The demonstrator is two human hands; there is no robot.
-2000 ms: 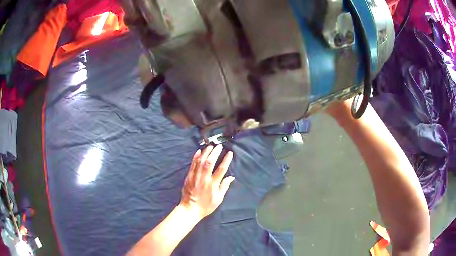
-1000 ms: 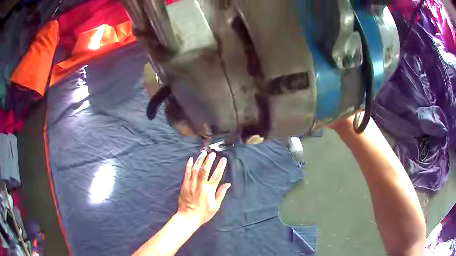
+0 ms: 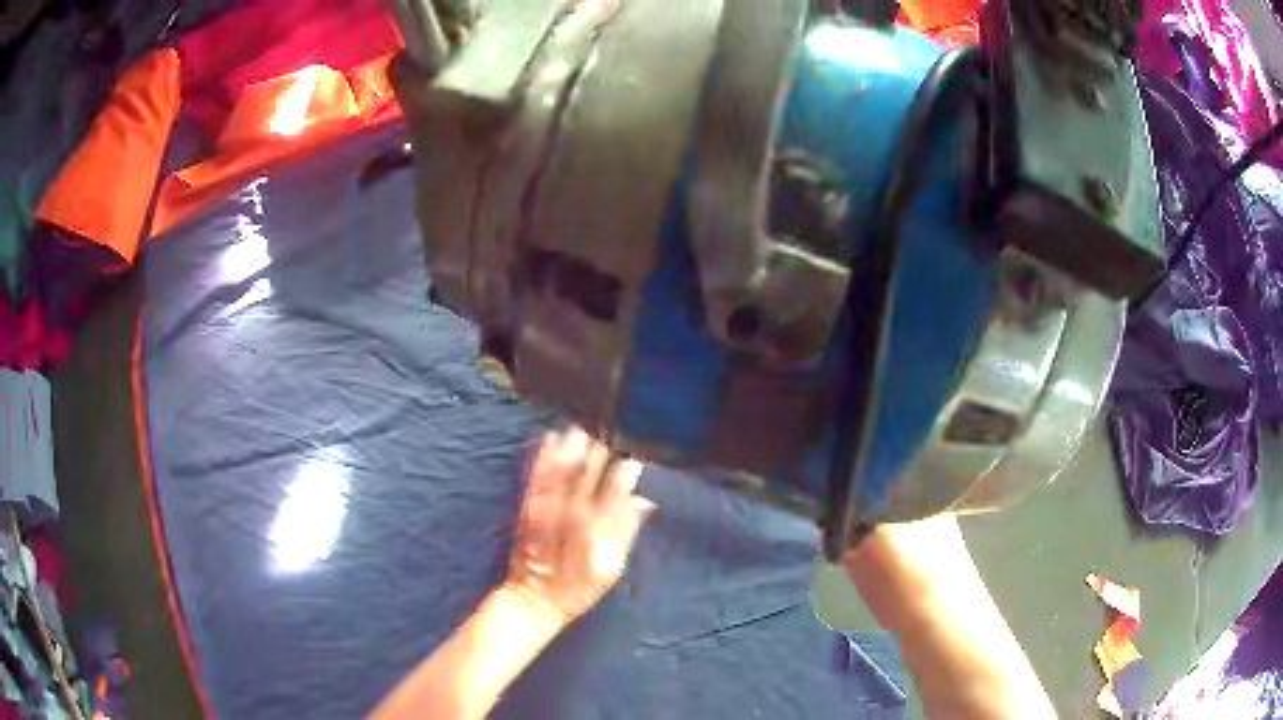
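Note:
The cloth cutting machine (image 3: 563,211), with a grey metal and blue body, fills the upper middle of the view. The navy fabric lay (image 3: 408,563) lies flat with small creases under it. My left hand (image 3: 570,521) rests palm down on the lay just below the machine body, its fingertips at the machine's lower edge and slightly blurred. My right forearm (image 3: 943,619) reaches up from the bottom; my right hand is hidden behind the machine. The blade and base plate are hidden by the body.
Orange fabric (image 3: 113,155) and red fabric (image 3: 267,35) lie at the upper left. Purple fabric (image 3: 1196,380) is heaped at the right. Orange scraps (image 3: 1116,633) lie on the grey-green table (image 3: 1041,605). A black cable (image 3: 1210,211) runs at the upper right.
The machine has turned and its body has come lower, covering the metal part seen earlier near my left fingertips. My right forearm has moved left. My left hand stays nearly in place.

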